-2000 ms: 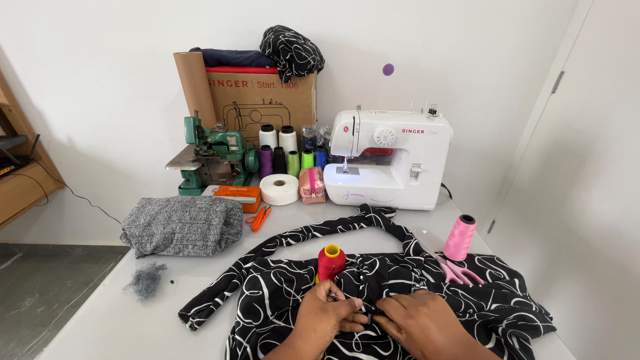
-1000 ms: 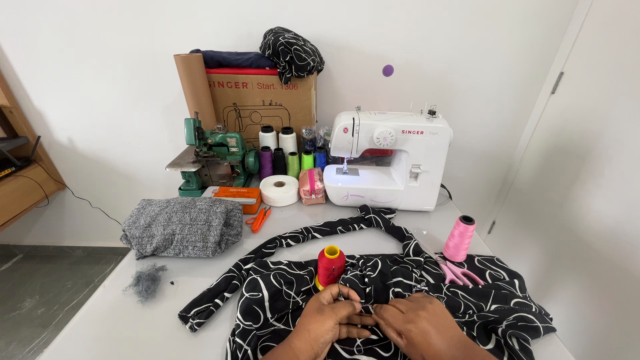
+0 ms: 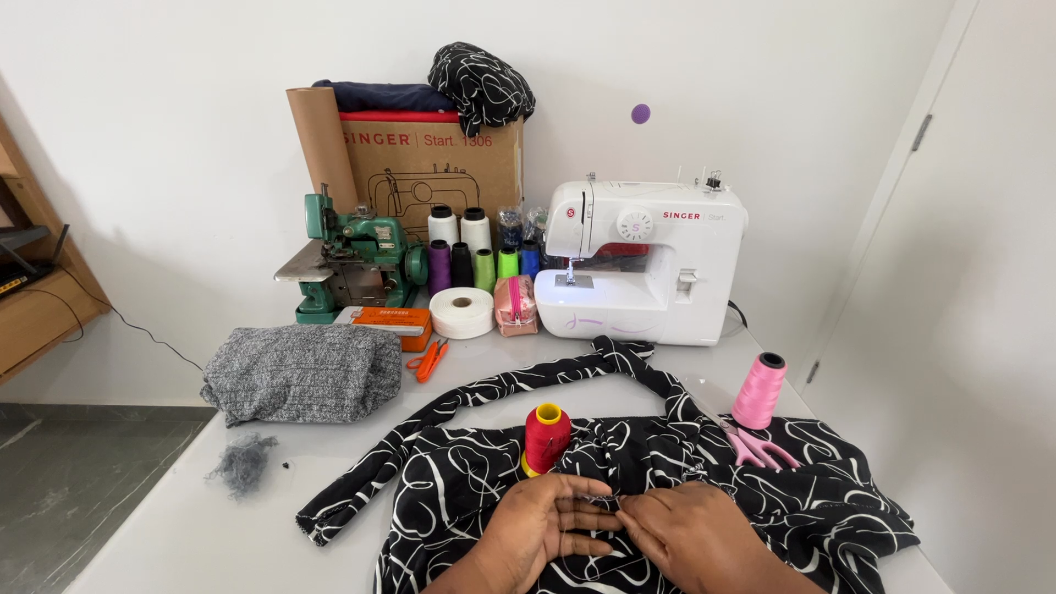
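Observation:
Black fabric with white swirls (image 3: pixel 462 495) is spread over the near part of the table, and a long strap of the same cloth curves behind it. My left hand (image 3: pixel 549 528) rests over the fabric, palm partly up and fingers bent, its fingertips near those of my right hand. My right hand (image 3: pixel 697 528) has its thumb and fingers pinched on a small piece of the fabric; its fingertips are partly hidden. A red thread cone (image 3: pixel 546 441) stands on the cloth just beyond my left hand. Pink-handled scissors (image 3: pixel 755 450) lie on the fabric to the right, beside a pink thread cone (image 3: pixel 760 392).
At the back stand a white sewing machine (image 3: pixel 701 305), a green overlock machine (image 3: pixel 371 256), several thread cones and a cardboard box (image 3: pixel 429 190). Orange thread snips (image 3: pixel 429 360), a white tape roll (image 3: pixel 463 313), grey knit fabric (image 3: pixel 305 371) and a lint tuft (image 3: pixel 245 466) lie further left.
The fingers of my left hand have spread somewhat and turned more palm-up. My right hand stays at nearly the same place on the cloth.

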